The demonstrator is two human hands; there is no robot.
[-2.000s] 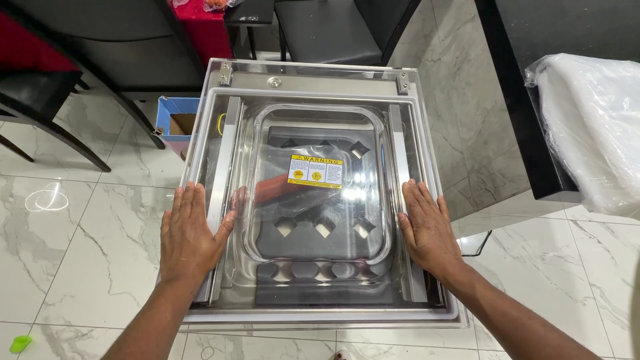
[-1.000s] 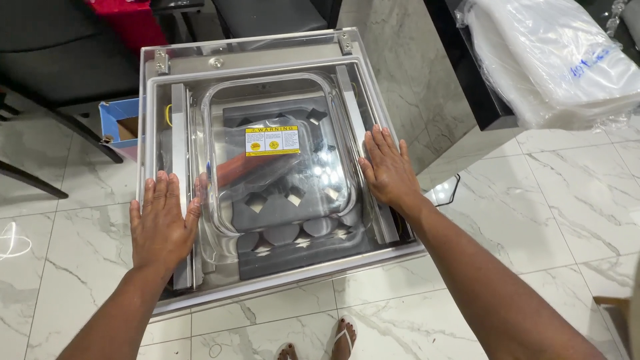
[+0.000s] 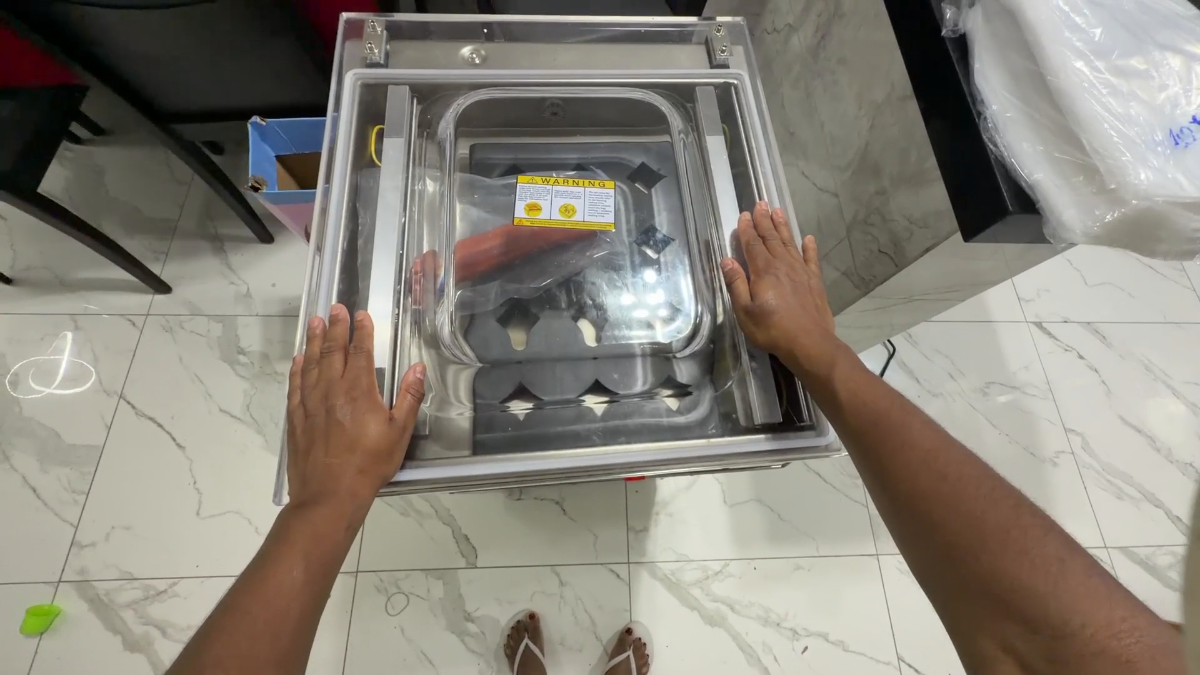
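Observation:
A chamber vacuum sealer with a clear lid (image 3: 581,450) fills the middle of the view, its lid down. My left hand (image 3: 345,408) lies flat on the lid's left front part, fingers pointing away from me. Further back on the right side, my right hand (image 3: 780,286) rests flat on the lid. Neither hand holds anything. Under the lid, a clear plastic bag (image 3: 487,295) with a reddish item (image 3: 506,248) in it lies over a dark tray (image 3: 562,380) with cut-outs. Its left end is near the left metal bar (image 3: 389,216). A yellow warning label (image 3: 564,202) is on the lid.
A black counter edge (image 3: 970,141) with clear plastic bags (image 3: 1078,131) on it is at the upper right. A blue box (image 3: 286,164) and a black chair (image 3: 103,187) stand at the left. A green object (image 3: 39,619) lies on the tiled floor, and my feet (image 3: 577,647) are below the machine.
Both hands stay flat on the lid; my right hand sits further back along its right side than two seconds ago. The view has shifted somewhat.

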